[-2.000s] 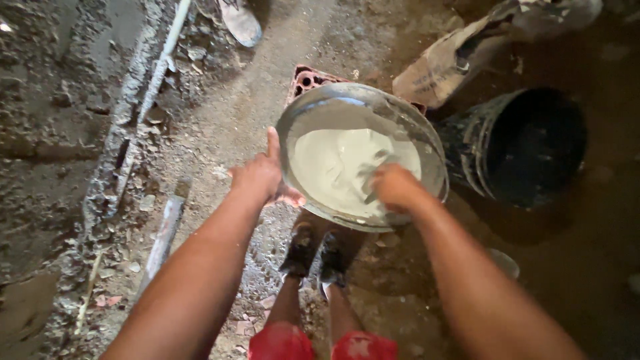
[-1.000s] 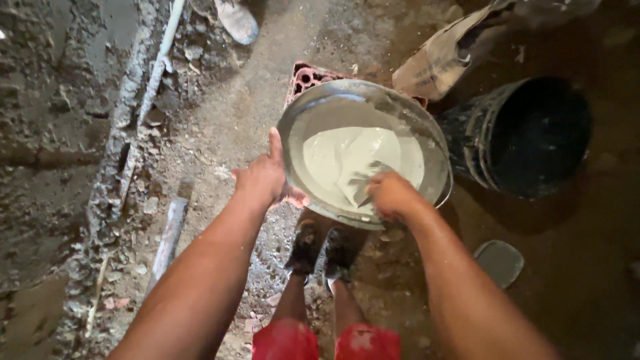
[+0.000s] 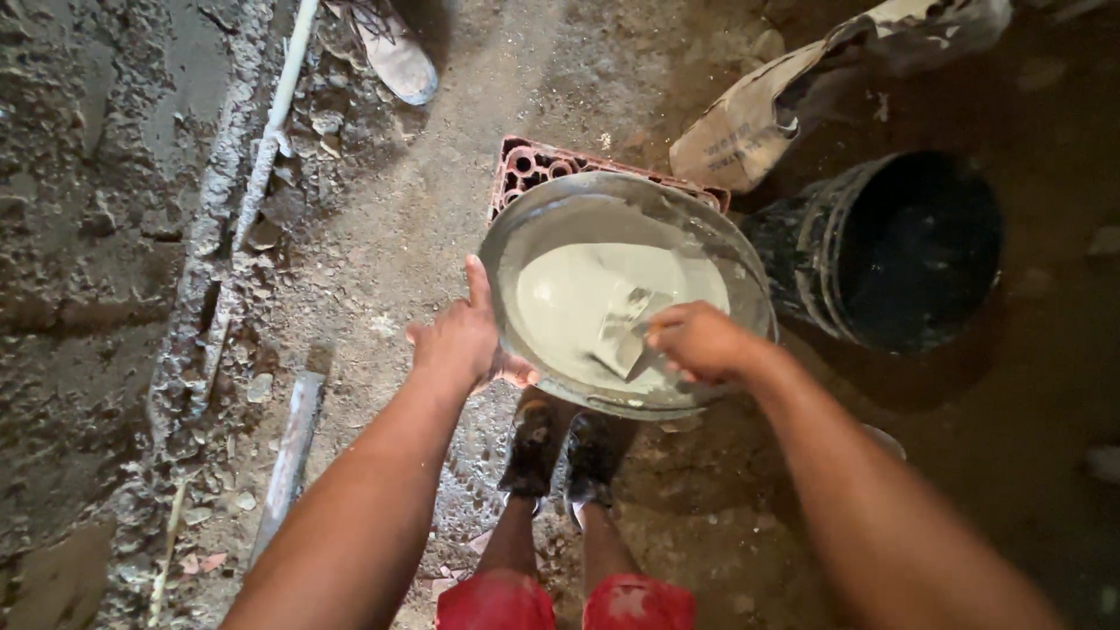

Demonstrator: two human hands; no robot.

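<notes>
A round metal basin [image 3: 525,206] holds a wet, pale grey-green mix [image 3: 569,280] like plaster. My left hand [image 3: 464,341] is on the basin's left side, its fingers spread along the outer wall and rim. Over the right part of the basin, my right hand [image 3: 696,341] is closed around the handle of a trowel or scraper, most of which the hand hides. The tool's flat, mix-coated blade [image 3: 626,337] lies partly in the mix, tilted. Under the far edge of the basin, a red plastic crate [image 3: 560,166] shows.
A black bucket [image 3: 809,254] lies or leans to the right, its dark mouth facing right. Beyond it is a torn paper sack [image 3: 735,144]. A pale pipe [image 3: 284,87] and a flat bar [image 3: 293,455] lie on the rubble at left. Another person's shoe [image 3: 398,57] shows at the top.
The trowel or scraper has moved within the mix, and more of its coated blade shows now. My left hand has stayed at the basin's left side.
</notes>
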